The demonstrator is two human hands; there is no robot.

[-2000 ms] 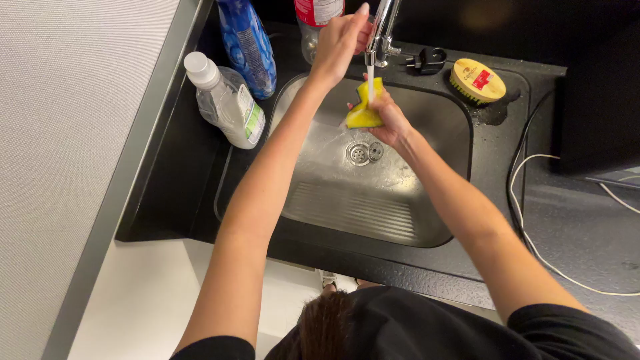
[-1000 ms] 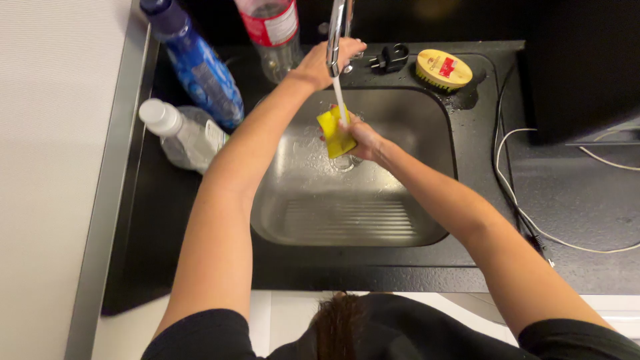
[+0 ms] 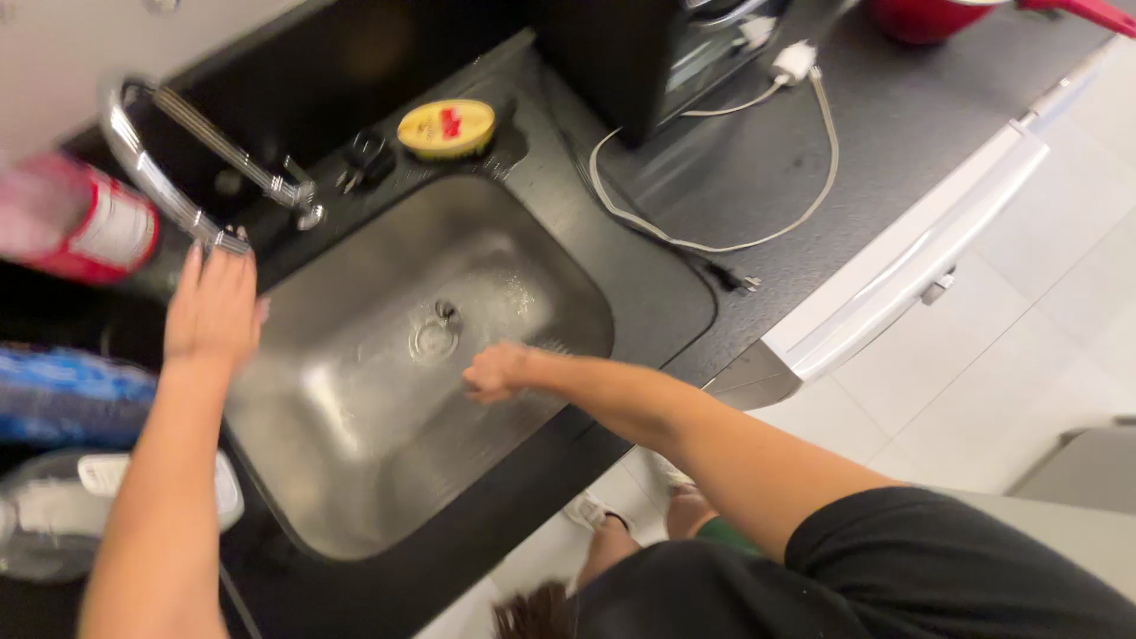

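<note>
My left hand (image 3: 216,306) is at the tip of the chrome faucet spout (image 3: 160,182), fingers stretched out; it overlaps the spout, and contact is unclear. Over the stainless steel sink (image 3: 382,479), my right hand (image 3: 499,371) is closed in a blurred fist, lower right of the drain (image 3: 435,340). Whether it holds anything is hidden, and no yellow sponge shows. A wooden-backed brush (image 3: 446,129) lies behind the sink, with a black plug (image 3: 366,158) beside it. No water stream is visible at the spout.
On the left are a red-labelled plastic bottle (image 3: 111,226), a blue bottle (image 3: 71,395) and a clear bottle (image 3: 53,515). A white cable (image 3: 710,247) loops over the dark countertop beside a black appliance (image 3: 603,62). A red pan (image 3: 927,18) stands at the upper right.
The view has turned strongly. The yellow sponge seen in my right hand no longer shows, and that hand has closed. The water stream has stopped showing. My left hand has moved to the spout's tip.
</note>
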